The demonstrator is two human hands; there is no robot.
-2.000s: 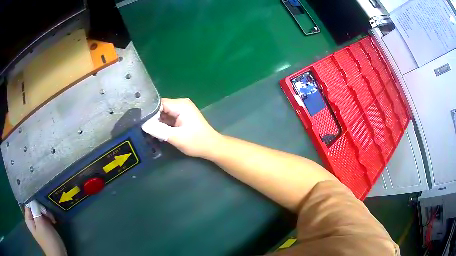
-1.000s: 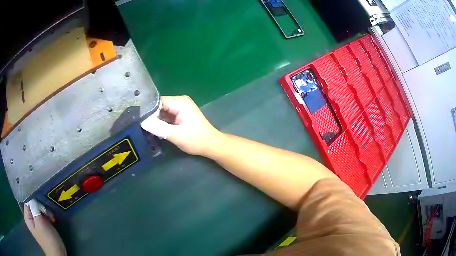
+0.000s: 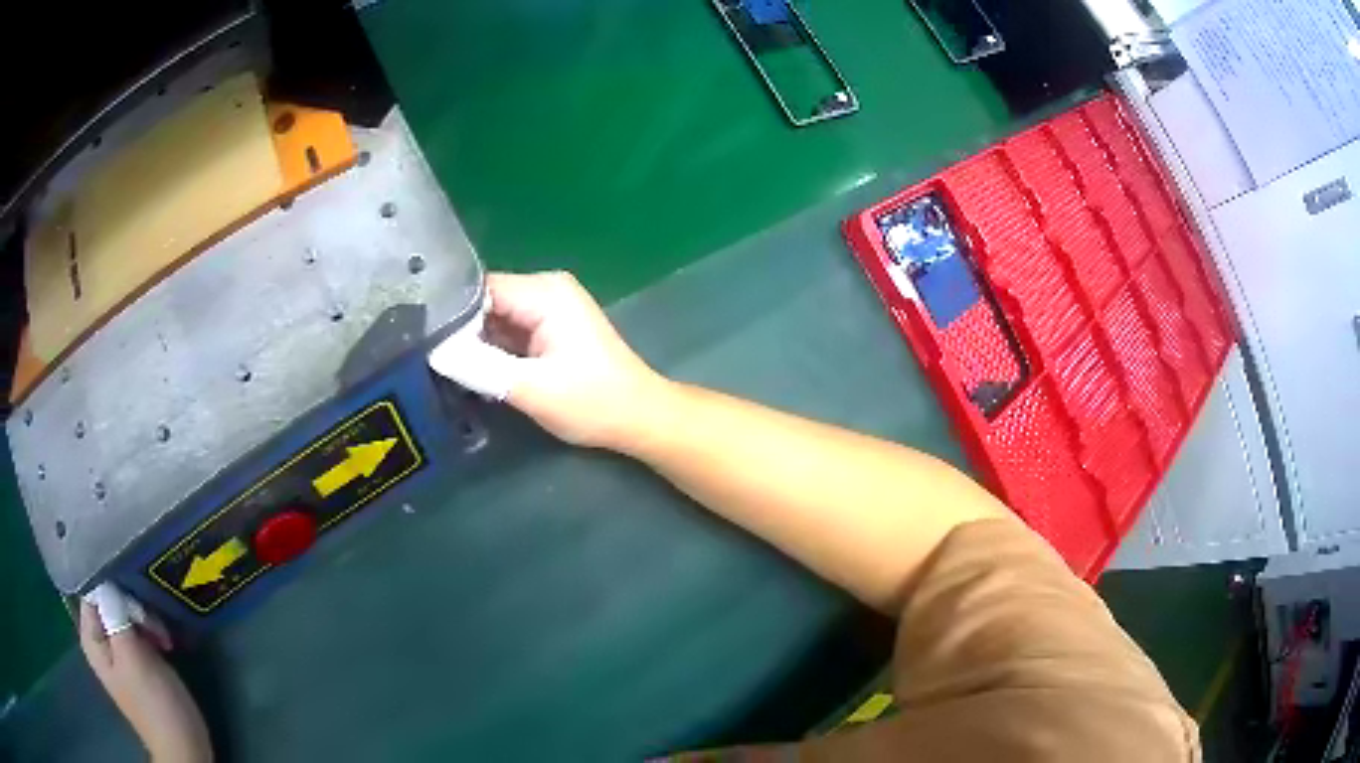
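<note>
The press has a grey metal plate (image 3: 224, 358) with small holes on a blue base (image 3: 440, 425). Behind the plate is an orange nest (image 3: 309, 145) with a cream pad (image 3: 149, 209). The base front has a black label with yellow arrows and a red button (image 3: 284, 535). My right hand (image 3: 559, 358) is closed round the base's right corner, a white finger cot on its thumb; its other fingertips are partly hidden. My left hand (image 3: 131, 663), small at the lower left, wraps the base's left corner, with white finger cots. The side buttons are hidden.
A red ribbed tray (image 3: 1089, 328) at right holds a phone frame (image 3: 947, 283) with blue patches. Two more phone frames lie on the bright green surface, one nearer (image 3: 791, 67) and one at the top (image 3: 962, 27). White panels and a printed sheet (image 3: 1268, 90) stand at far right.
The phone frame on the green surface has moved left, and a second one has come into view behind it. Both hands keep their places on the base. The view has shifted slightly.
</note>
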